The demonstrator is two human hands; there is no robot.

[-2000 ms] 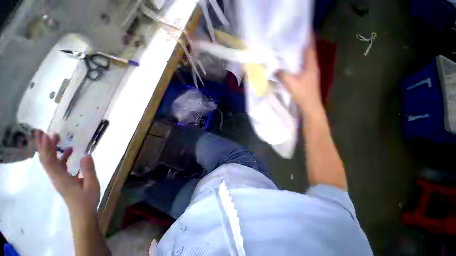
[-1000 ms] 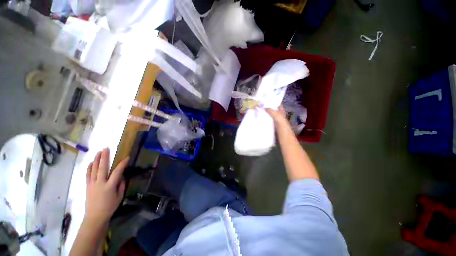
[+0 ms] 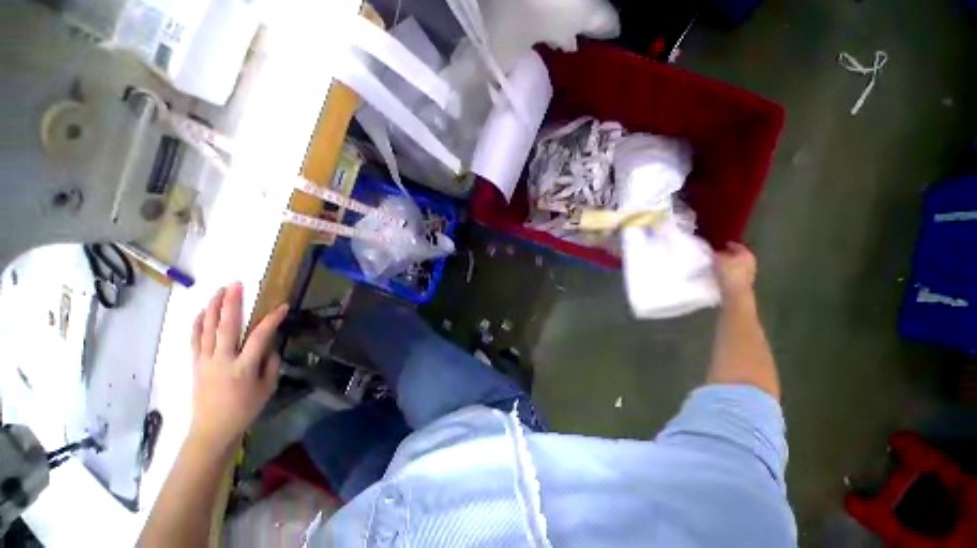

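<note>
A white rolled fabric bundle [image 3: 670,270] with a yellowish band [image 3: 621,219] around its middle lies across the near rim of the red plastic crate [image 3: 766,139]. Its near end sticks out over the rim. My right hand [image 3: 735,270] is at the crate's near right corner, beside the bundle's near end. Its fingers are partly hidden, so I cannot tell whether they grip the rim, the bundle or nothing. Narrow white strips [image 3: 579,166] lie in the crate. My left hand [image 3: 230,359] rests on the table's wooden edge, fingers apart and empty.
A small blue basket [image 3: 429,284] with a clear bag stands under the table edge [image 3: 305,193]. A tape measure [image 3: 332,196] and white strips hang over it. Scissors [image 3: 109,275] and a pen [image 3: 161,265] lie by the machine. A red object [image 3: 911,492] is on the floor at right.
My right hand moved from above the crate to its near right corner, and the bundle came down onto the rim. My left hand moved from over the machine to the table edge.
</note>
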